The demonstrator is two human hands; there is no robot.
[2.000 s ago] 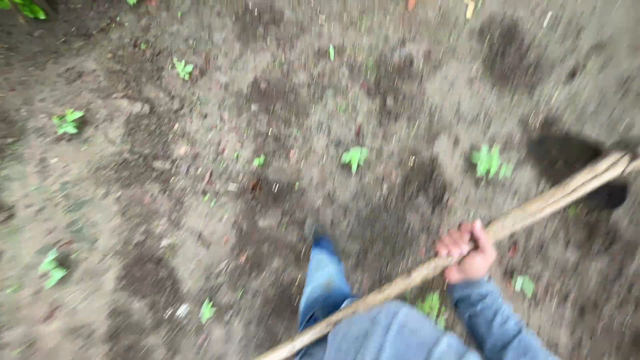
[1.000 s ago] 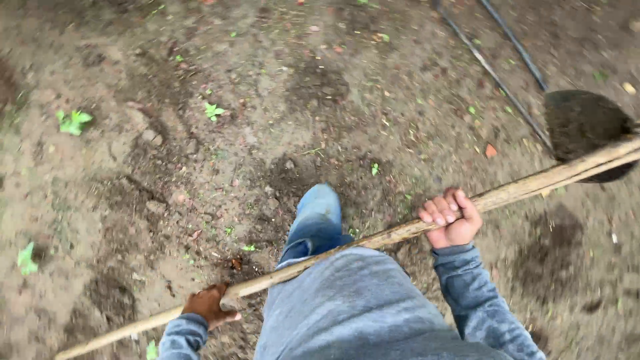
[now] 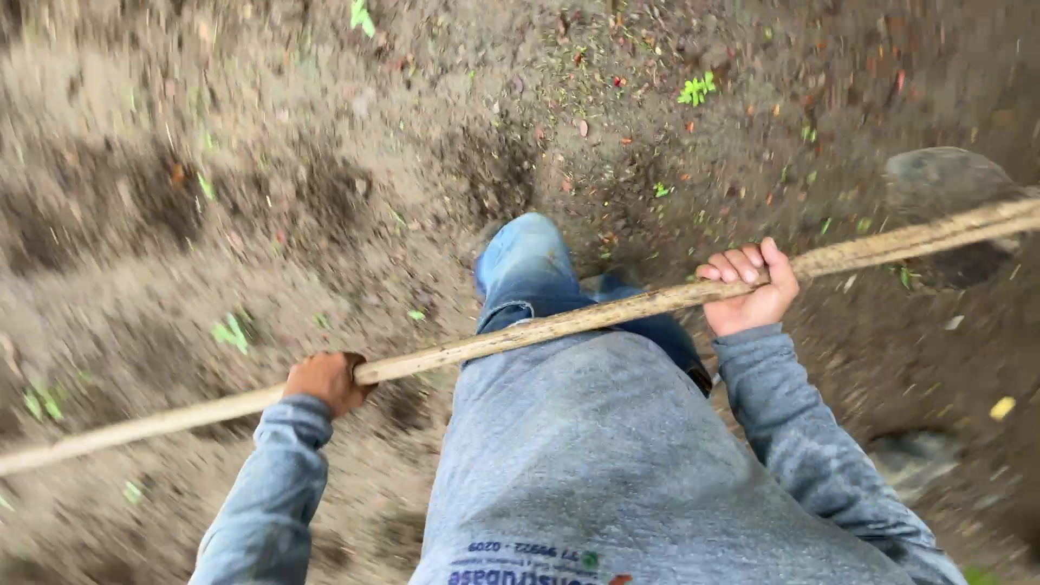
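A long wooden pole [image 3: 569, 322] crosses in front of my body, rising from lower left to upper right. My left hand [image 3: 329, 382] is closed around it from above, knuckles up. Farther along to the right, my right hand [image 3: 751, 284] grips the same pole with its palm turned up and the thumb along the top. Near the pole's right end a dark rounded blade [image 3: 955, 183] shows on both sides of the wood, blurred; how it joins the pole cannot be made out. Both ends of the pole run out of view.
Bare brown soil [image 3: 390, 106] with shallow hollows surrounds my feet. Small green seedlings [image 3: 696, 89] and reddish leaf bits are scattered over it. A blue boot [image 3: 528, 248] points forward below the pole. A grey stone-like patch [image 3: 914, 459] lies at the lower right.
My left hand, out of view two seconds ago, is on the pole in the later frames. The dark hoses or rods seen at upper right one second ago are out of view. The ground view has shifted.
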